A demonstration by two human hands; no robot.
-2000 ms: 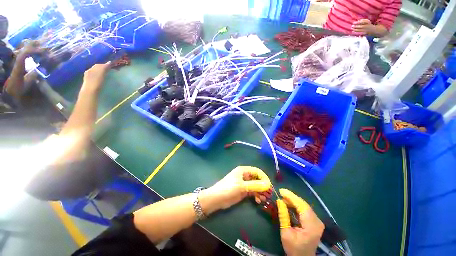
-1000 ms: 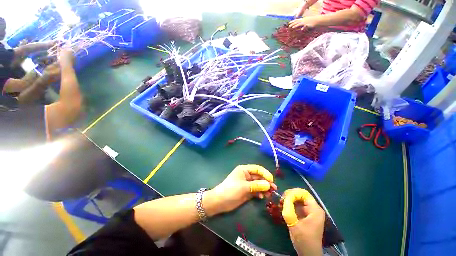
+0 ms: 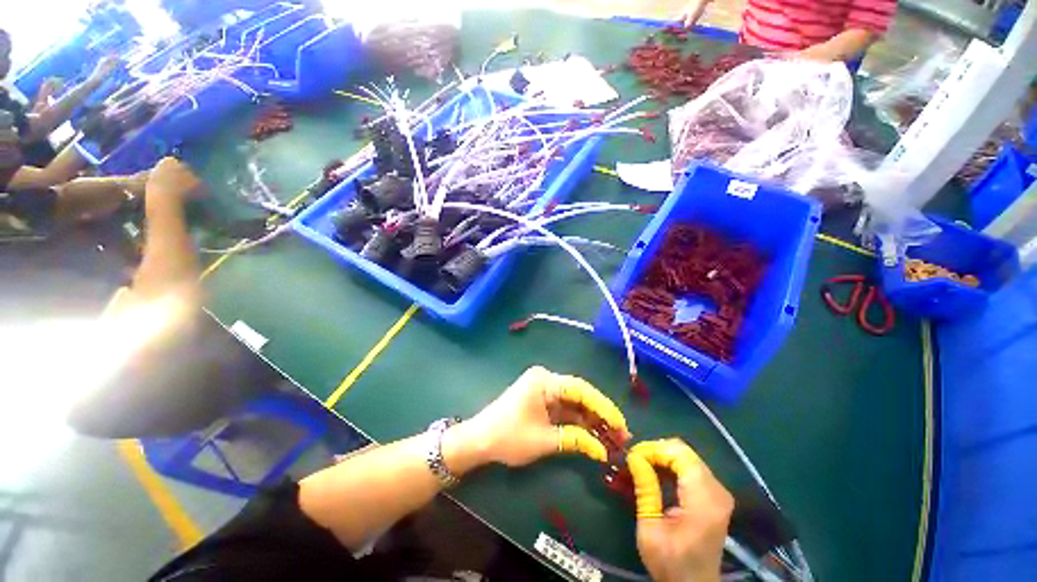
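My left hand (image 3: 544, 418), with yellow finger cots and a metal watch, pinches a small dark-red connector housing (image 3: 610, 432) between thumb and fingers. My right hand (image 3: 680, 500), also in yellow cots, is close to its right with thumb and finger together at the thin wire ends beside more red housings. The exact wire it pinches is too small to tell. A grey-white cable and a black part (image 3: 760, 530) lie by my right hand, partly hidden by it. A blue bin (image 3: 785, 290) of dark-red housings stands beyond my hands.
A blue tray (image 3: 375, 279) heaped with black plugs and white cables is beyond, left. Red-handled scissors (image 3: 861, 305), a small blue bin (image 3: 950, 298) and a clear plastic bag (image 3: 768, 119) lie right. Co-workers' arms show at left and far side. A label strip (image 3: 566, 557) is at the near edge.
My hands stay close together; the fingers have shifted slightly around the red housings. The left co-worker's hand has moved, and a cable now lies on the mat left of the tray.
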